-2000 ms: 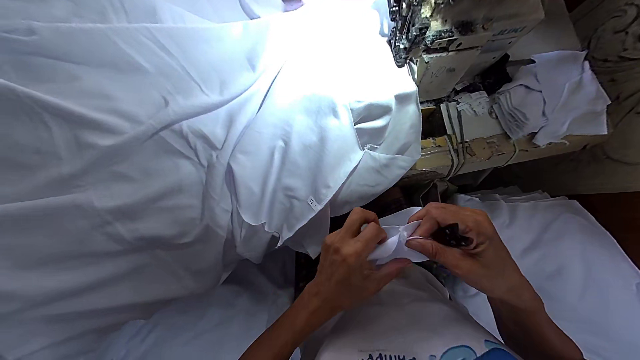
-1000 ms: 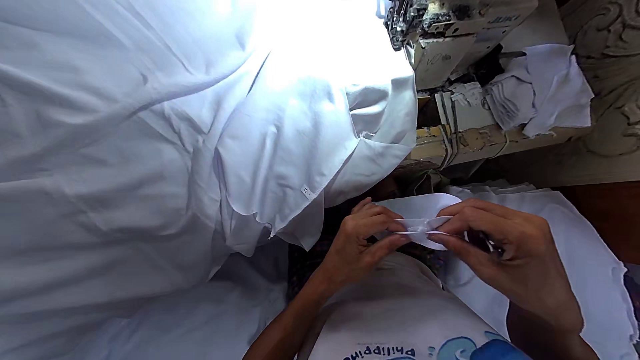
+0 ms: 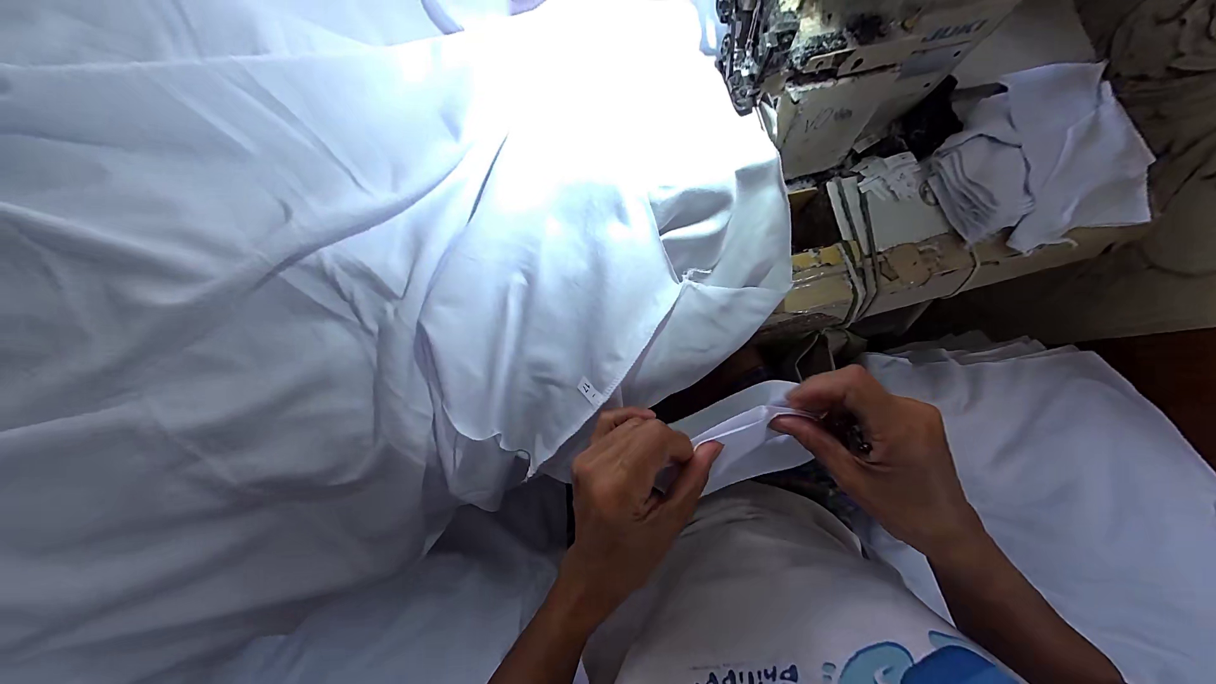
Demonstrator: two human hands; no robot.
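A white fabric band (image 3: 746, 446), folded along its length, spans the gap between my hands above my lap. My left hand (image 3: 632, 494) pinches its left end between thumb and fingers. At the other end my right hand (image 3: 874, 456) pinches the folded edge, and a small dark tool, its kind unclear, is tucked in that palm. Just beyond my left hand hangs a large white cloth (image 3: 560, 313) with an overlocked seam and a small white tag (image 3: 590, 391) at its edge.
A Juki sewing machine (image 3: 855, 85) stands at the upper right, beside a worn table edge (image 3: 950, 275) bound with cords. White fabric scraps (image 3: 1064, 152) lie on that table. Stacked white cloth panels (image 3: 1073, 456) are at the right. A bright light falls on the large cloth.
My hands have moved apart, and a longer stretch of the white band shows between them. Both still grip it.
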